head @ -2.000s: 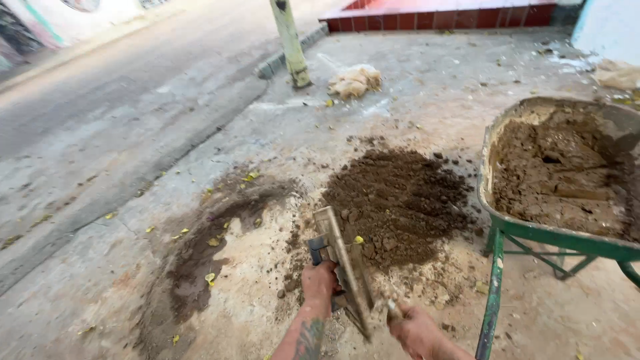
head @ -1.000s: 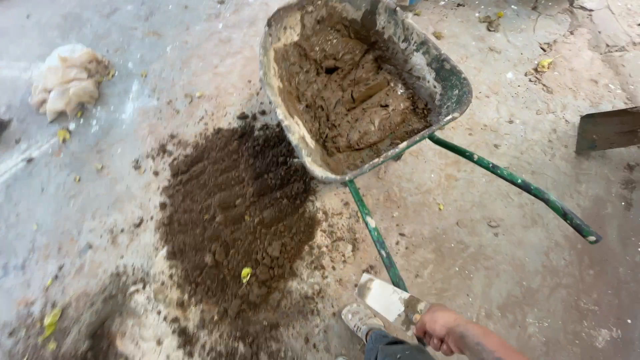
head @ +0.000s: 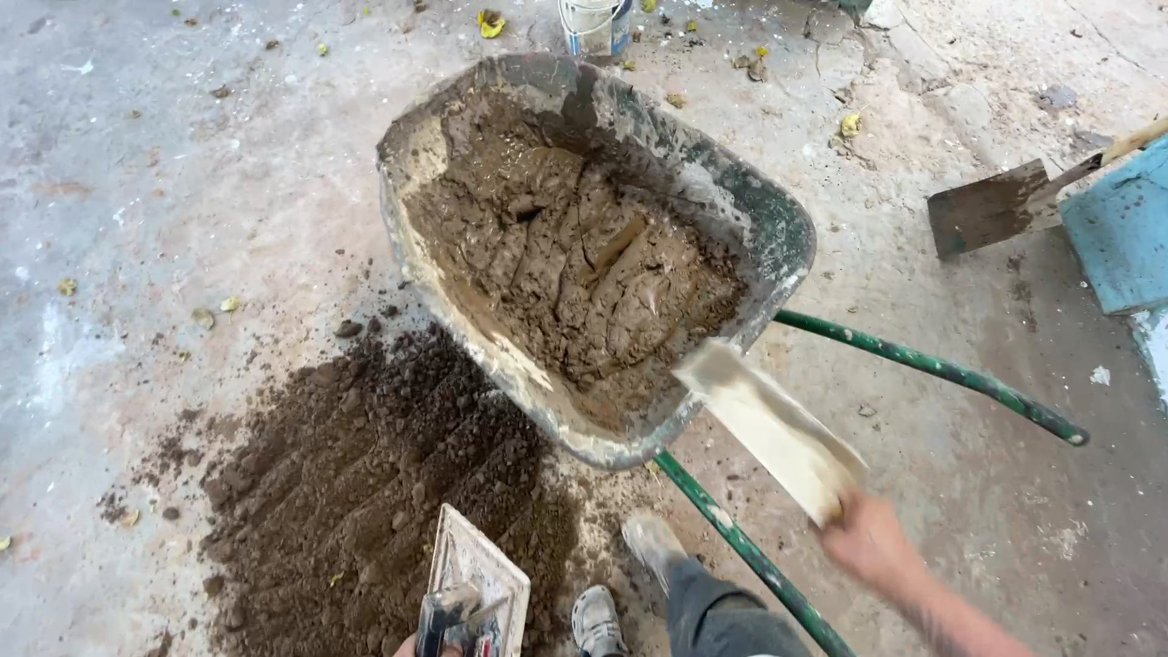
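A wheelbarrow (head: 538, 429) with green handles holds wet brown mortar (head: 584, 274). My right hand (head: 867, 538) is closed round the near end of a flat trowel-like tool (head: 776, 429), blurred by motion, whose far end reaches over the barrow's near right rim. At the bottom edge my left hand (head: 424, 646), mostly cut off by the frame, holds a plastering float (head: 484, 579) by its dark handle. The float is tilted up above a heap of dark, crumbly soil or dry mix (head: 365, 493), left of the barrow.
Two green barrow handles (head: 931, 365) extend toward the lower right. A shovel blade (head: 985, 208) lies beside a blue block-like object (head: 1122, 228) at right. A bucket (head: 595, 27) stands beyond the barrow. My shoes (head: 598, 620) are between the heap and the near handle.
The view has swung right to the wheelbarrow. My right hand has brought its tool up to the barrow's rim, from beside the near handle. Two seconds ago both hands were together near the heap.
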